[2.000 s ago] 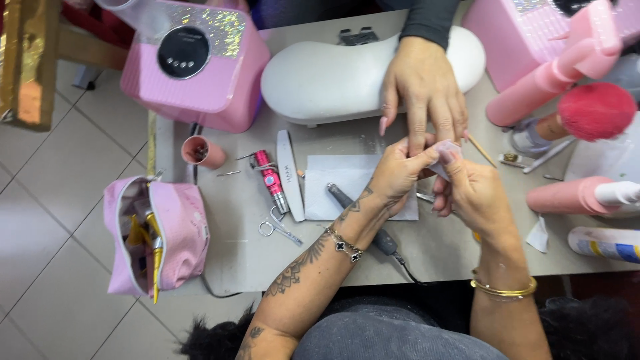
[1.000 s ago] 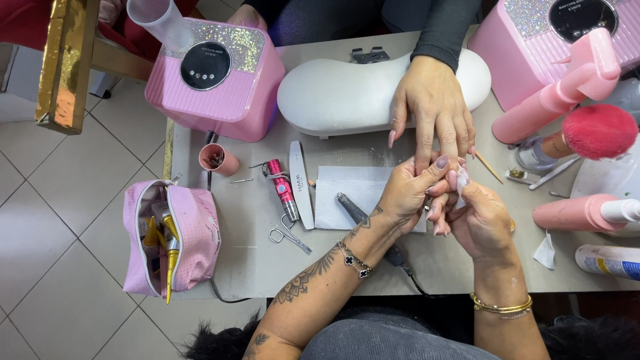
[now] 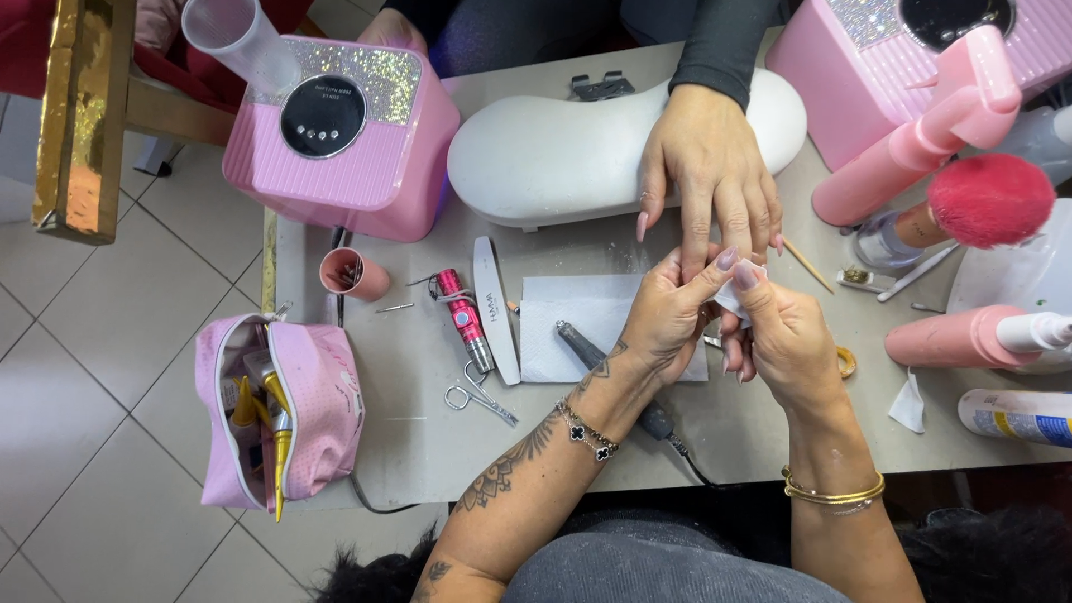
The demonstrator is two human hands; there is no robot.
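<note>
My left hand [image 3: 682, 314] holds a finger of another person's hand [image 3: 712, 167], which lies palm down over a white armrest [image 3: 561, 159]. In my right hand [image 3: 783, 331] a small white wipe [image 3: 739, 293] is pinched against that person's fingertips. Beneath my left wrist lies a dark nail drill handpiece [image 3: 586, 347] on a folded white paper towel [image 3: 553, 293]. A white nail file [image 3: 496, 310], a pink metal flashlight [image 3: 463, 318] and small scissors [image 3: 481, 395] lie left of the towel.
A pink nail lamp [image 3: 335, 184] and a pink cup [image 3: 354, 275] stand left, above an unzipped pink pouch [image 3: 322, 410] of brushes. On the right are a pink spray bottle [image 3: 888, 159], a red powder brush [image 3: 991, 201], a pink pump bottle [image 3: 950, 337] and a wooden stick [image 3: 806, 264].
The view has shifted somewhat. Both my hands stay at the other person's fingers with the white wipe; their grip on them has changed slightly.
</note>
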